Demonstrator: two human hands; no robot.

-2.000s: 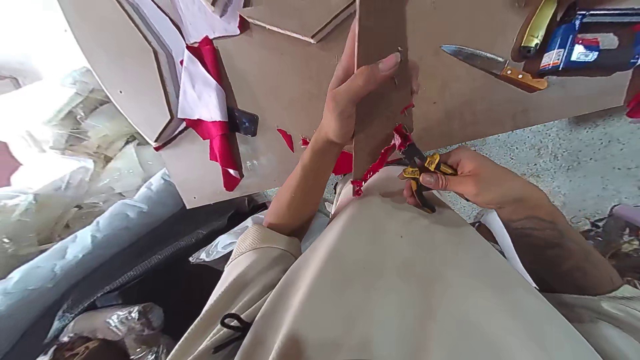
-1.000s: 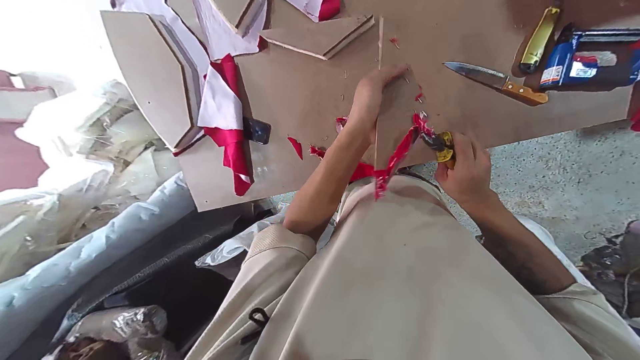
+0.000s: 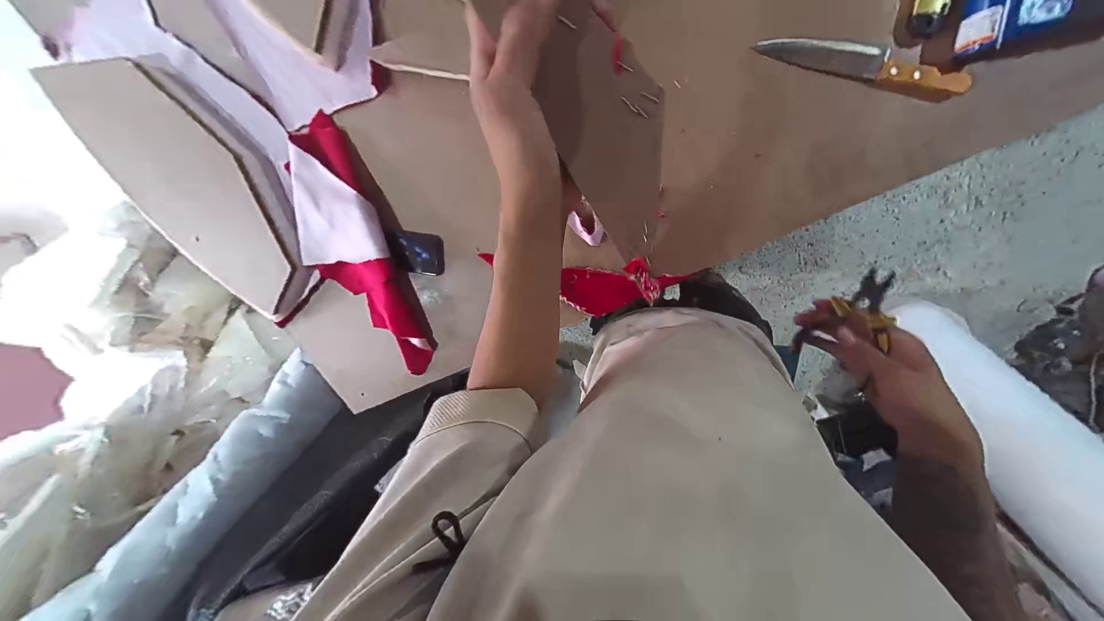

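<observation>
My left hand [image 3: 517, 52] lies at the top centre on a brown board [image 3: 595, 112], its fingertips cut off by the frame's edge. Whether it grips the board or only rests on it cannot be told. Several loose staples or small pins lie on the board. Torn red fabric [image 3: 604, 291] hangs near the board's lower tip, just above my lap. Off to the right, away from the board, my right hand [image 3: 906, 379] holds pliers [image 3: 867, 310] with black and yellow handles, jaws pointing up.
A knife [image 3: 862, 65] with a wooden handle lies at the table's upper right, near a blue tool [image 3: 1000, 26]. Red and white fabric [image 3: 336, 207], a black object [image 3: 420, 253] and an angular board panel [image 3: 172, 164] lie on the left. A white roll [image 3: 1009, 431] is at the right.
My right hand with the pliers has moved right, away from the red fabric. My left hand has moved up along the board, which now lies flatter.
</observation>
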